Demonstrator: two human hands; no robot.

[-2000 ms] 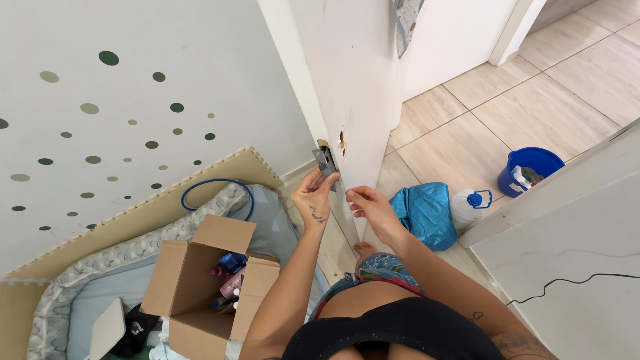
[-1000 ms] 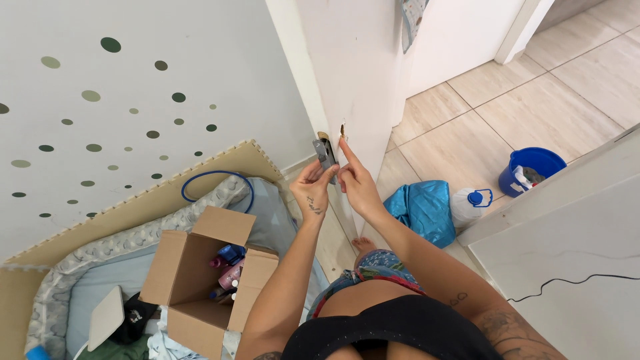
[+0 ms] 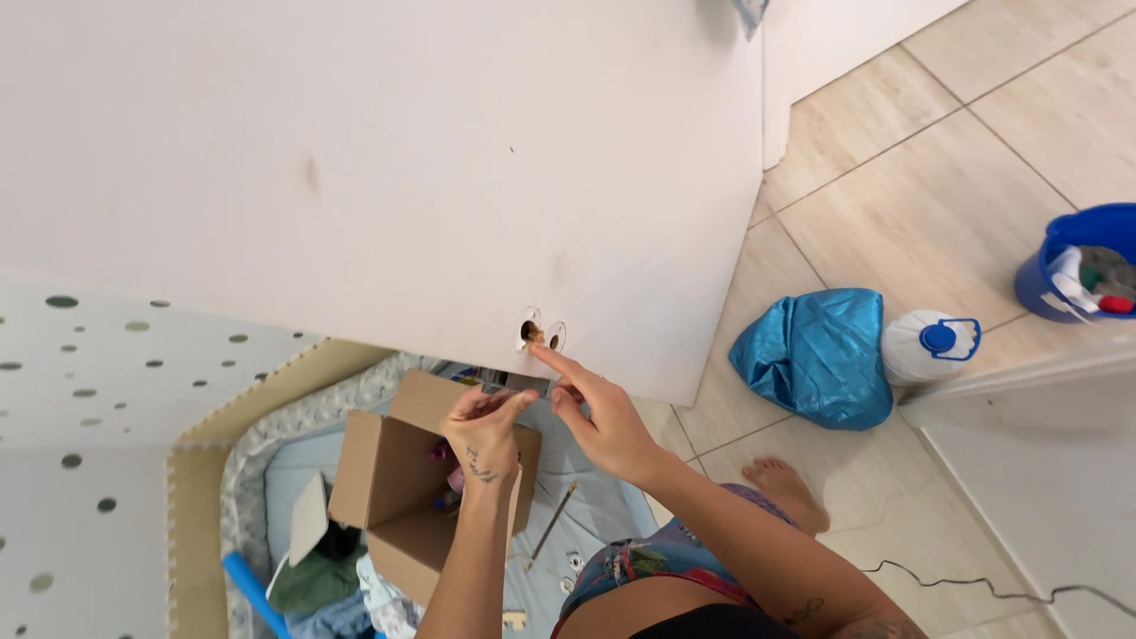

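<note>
Two round holes with rough wood inside are cut near the edge of a white door (image 3: pixel 444 195). The index finger of my right hand (image 3: pixel 603 417) points at the larger hole (image 3: pixel 531 330) and reaches its lower rim. Thumb and fingers of my left hand (image 3: pixel 486 426) pinch a grey metal lock body (image 3: pixel 524 383) at the door's edge, below the holes; much of it is hidden by the fingers and the door.
An open cardboard box (image 3: pixel 417 479) with bottles stands on a light blue padded bed (image 3: pixel 293 444), near clothes (image 3: pixel 319 577) and a pencil-like stick (image 3: pixel 552 525). On the tiled floor are a blue bag (image 3: pixel 816 359), a white jug (image 3: pixel 923 346), a blue bucket (image 3: pixel 1043 288) and a thin black cable (image 3: pixel 985 584).
The door's broad face with its holes has turned into view. My right hand has gone from beside the lock body to the holes in the door face. The view has swung strongly.
</note>
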